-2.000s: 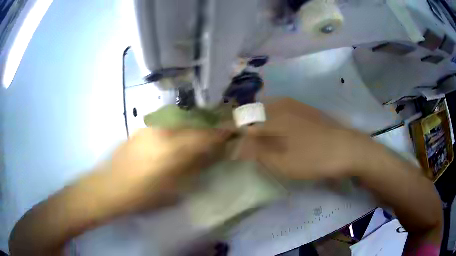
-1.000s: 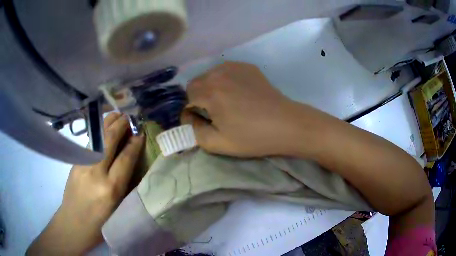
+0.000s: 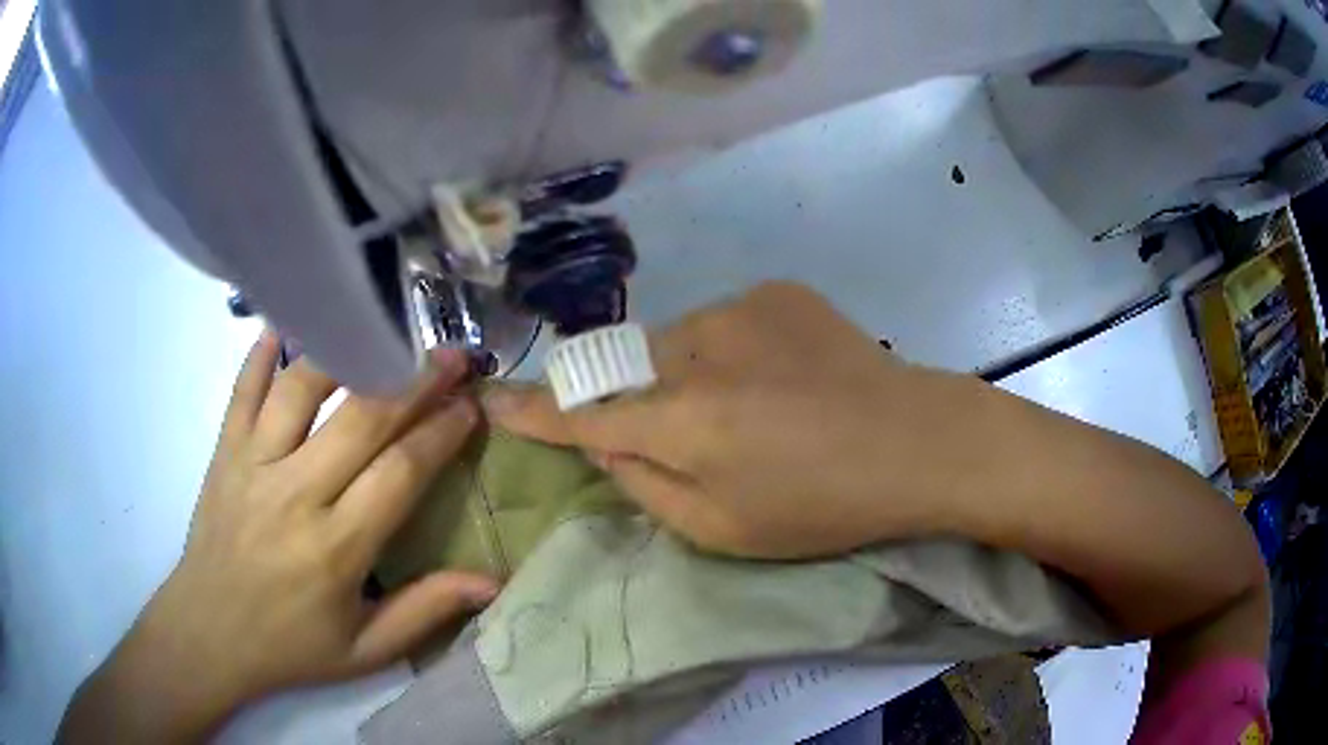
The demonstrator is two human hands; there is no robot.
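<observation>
The pale sage-khaki garment piece lies bunched on the machine bed, running right under my right forearm. Its yellower olive facing lies between my hands, with a seam line showing. The grey-mauve end band is at the lower left of the piece. My left hand lies spread on the olive cloth, fingertips close to the metal parts at the needle. My right hand presses the cloth from the right, its index fingertip near the left fingertips. The needle point is hidden.
The machine head fills the top left. A ribbed white tension dial stands just over my right fingers, and a larger cream knob is above. A yellow parts tray is at the far right. A printed ruler edge shows below the cloth.
Since a second ago, my right hand has moved down beside the dial, its index finger extended to the left fingertips. My left hand lies flatter and more spread. The view has shifted; more olive cloth shows.
</observation>
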